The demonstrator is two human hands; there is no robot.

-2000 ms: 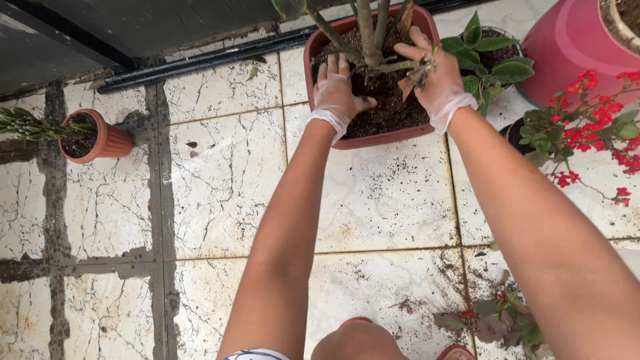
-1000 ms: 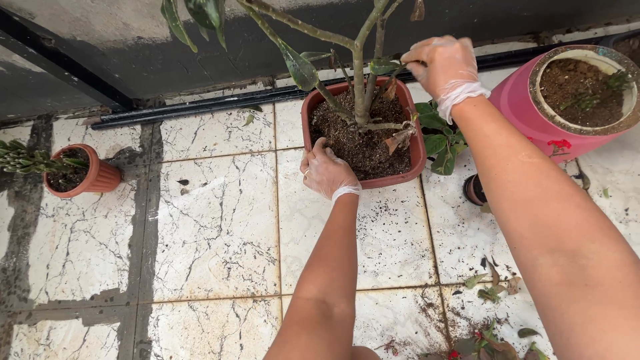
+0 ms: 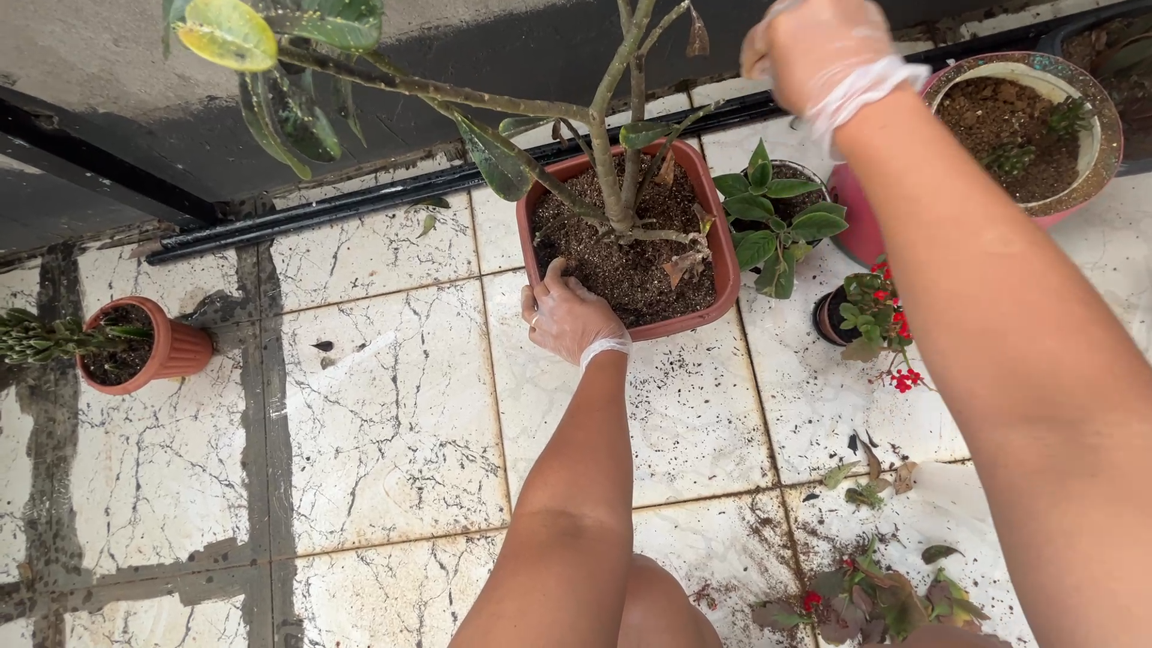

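A squarish reddish-brown plastic pot (image 3: 724, 261) filled with soil (image 3: 648, 292) holds a plant with bare woody stems (image 3: 615, 180) and a few large leaves. My left hand (image 3: 571, 315), in a clear thin glove, rests at the pot's front left rim, fingertips over the soil; whether it grips the rim I cannot tell. Raised at the upper right, my right hand (image 3: 814, 54), gloved too, is beyond the plant's right side, away from the stems. Its fingers are curled and partly out of frame, so whether anything is in them is hidden. A dry leaf (image 3: 679, 265) hangs from a low branch.
A small leafy plant (image 3: 778, 211) stands right of the pot, near a pink planter (image 3: 855, 211) and a red-flowered plant (image 3: 886, 315). Cut leaves (image 3: 877, 598) lie on the tiles at lower right. A terracotta-coloured pot (image 3: 175, 346) leans at left. Black pipes (image 3: 351, 211) run along the wall.
My right hand has moved from the low branch up and away from the stems. My left hand has shifted from the soil to the pot's front left rim. The view has shifted.
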